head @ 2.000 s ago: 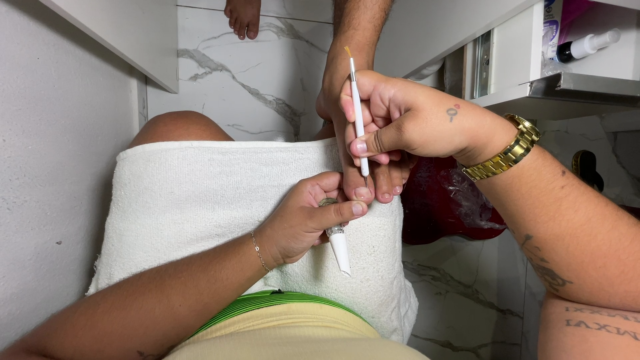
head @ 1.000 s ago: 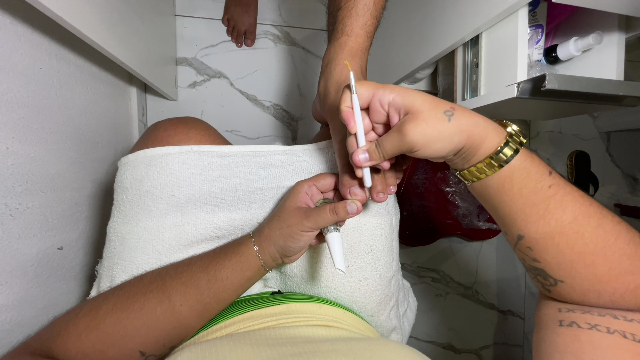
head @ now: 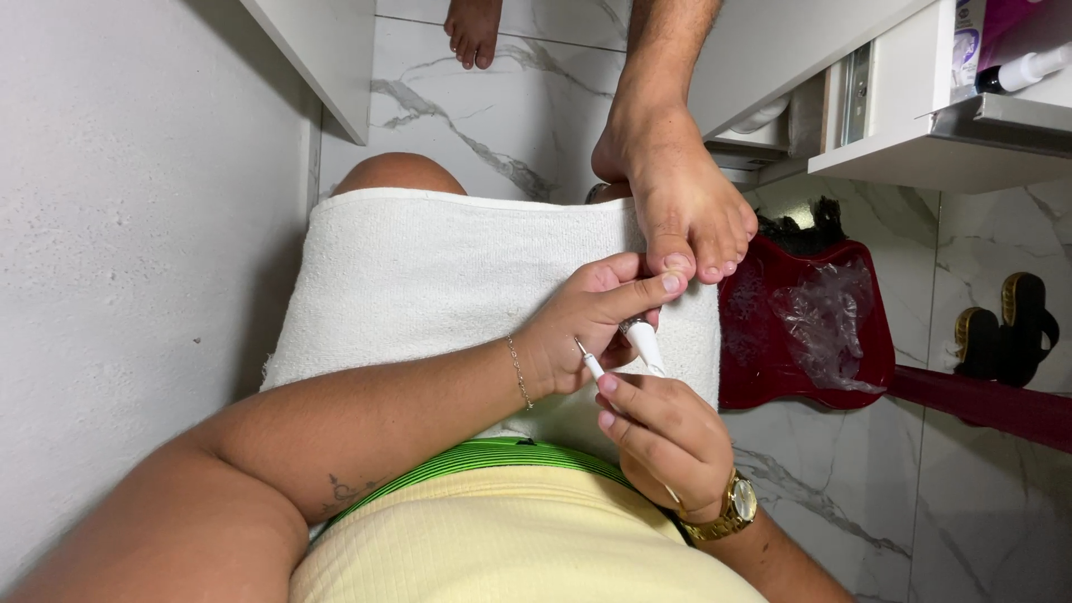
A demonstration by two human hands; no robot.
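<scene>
Another person's bare foot (head: 687,193) rests at the edge of a white towel (head: 452,268) over my lap. My left hand (head: 586,314) has its thumb against the big toe and holds a small bottle with a white cap (head: 643,343) under its fingers, the bottle's body mostly hidden. In my right hand (head: 670,435) is a thin white-handled tool (head: 593,365) with a fine tip, its kind unclear. That tip is close to the back of my left hand; whether they touch cannot be told.
A dark red dustpan (head: 875,335) with crumpled clear plastic (head: 825,322) lies on the marble-look floor at right, near black sandals (head: 1009,335). An open white drawer (head: 930,155) holding a white bottle (head: 1030,69) juts in at upper right. A wall (head: 151,218) stands close at left.
My right hand has moved from the toes down toward my body with the thin tool, whose fine tip now faces my left hand. My left hand still holds the white-capped bottle by the toe.
</scene>
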